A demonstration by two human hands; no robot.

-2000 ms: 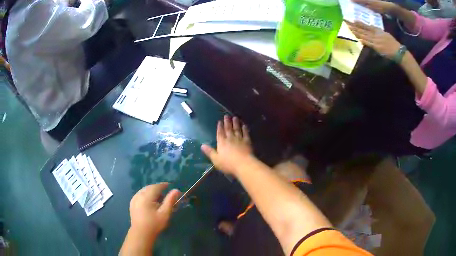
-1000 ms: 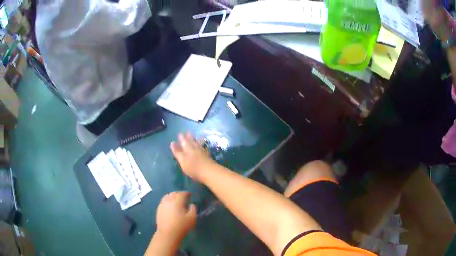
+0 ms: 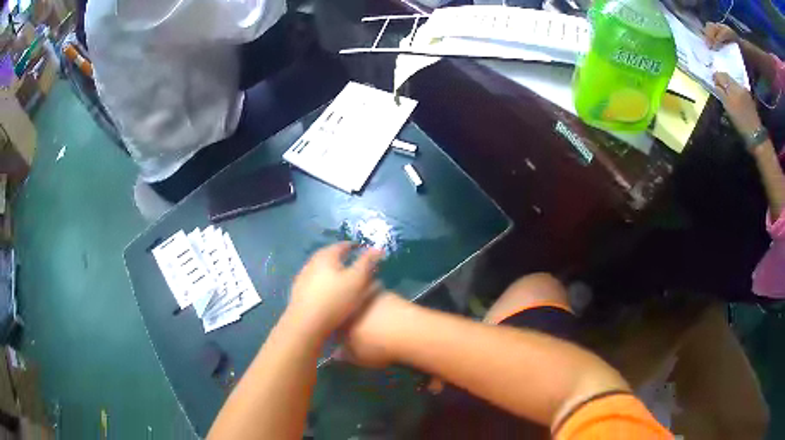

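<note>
My left hand [image 3: 331, 288] and my right hand [image 3: 374, 331] are together over the front edge of the dark-green table [image 3: 448, 189]. The left hand overlaps the right, and its fingers are bent. The right hand's fingers are mostly hidden, and no object can be made out between the hands. Fanned white label strips [image 3: 207, 275] lie at the table's left. A wider stack of white label sheets [image 3: 351, 137] lies at the back. A flat black rectangle, perhaps a smartphone [image 3: 251, 193], lies between them.
Two small white-and-dark bars [image 3: 414, 178] lie beside the sheets. A small dark piece [image 3: 215, 359] is near the left edge. A green bottle [image 3: 624, 73] stands on the brown bench [image 3: 516, 129]. A person in light clothing [image 3: 176, 86] is behind; another's hands [image 3: 732, 90] hold paper at right.
My hands were apart over the table and have come together near its front edge. The left moved up and right, the right moved down. The view has shifted, and the table sits further left.
</note>
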